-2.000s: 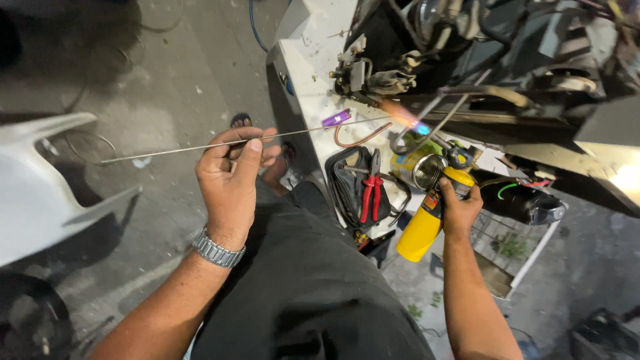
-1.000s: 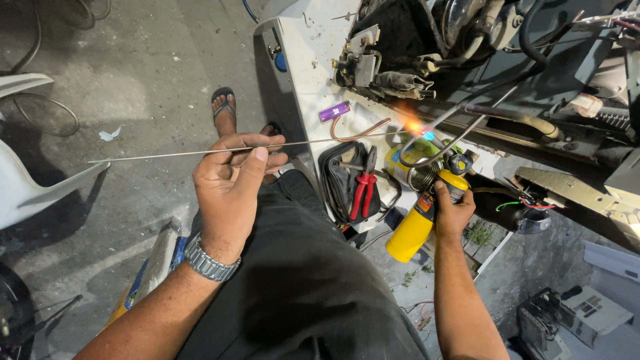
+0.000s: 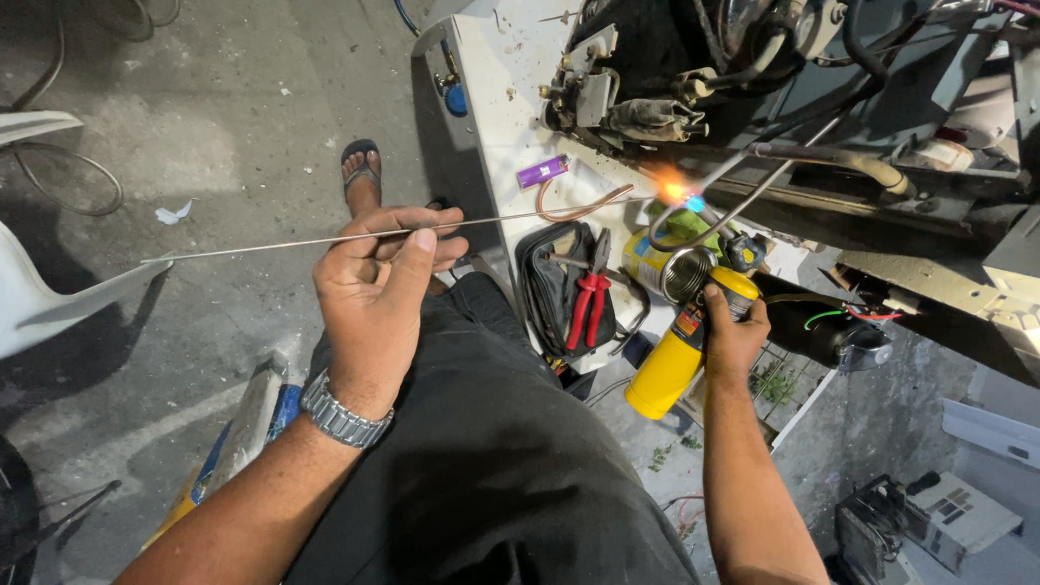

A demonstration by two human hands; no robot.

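Observation:
My left hand (image 3: 386, 284) pinches a thin metal brazing rod (image 3: 301, 242) between thumb and fingers. The rod's right end reaches the flame by a bent metal tube (image 3: 760, 195). In my right hand (image 3: 734, 325) is a yellow gas torch (image 3: 666, 370), lit, with a blue and orange flame at the tube. Red-handled pliers (image 3: 590, 301) lie on a black zip case (image 3: 536, 268). Beside them stands an open tin can (image 3: 686, 272). A purple lighter (image 3: 543, 171) and a bent copper tube (image 3: 569, 213) rest on the white surface.
Machinery with pipes and brass valves (image 3: 642, 114) fills the upper right, close to the flame. A black cylindrical part (image 3: 821, 333) with coloured wires hangs right of the torch. A blue-knobbed valve (image 3: 455, 99) is at the white panel's edge. A white plastic chair (image 3: 49, 301) stands at left.
The torch stays lit in my right hand and my left hand keeps its hold on the rod. The flame's orange part looks smaller and more compact than two seconds ago.

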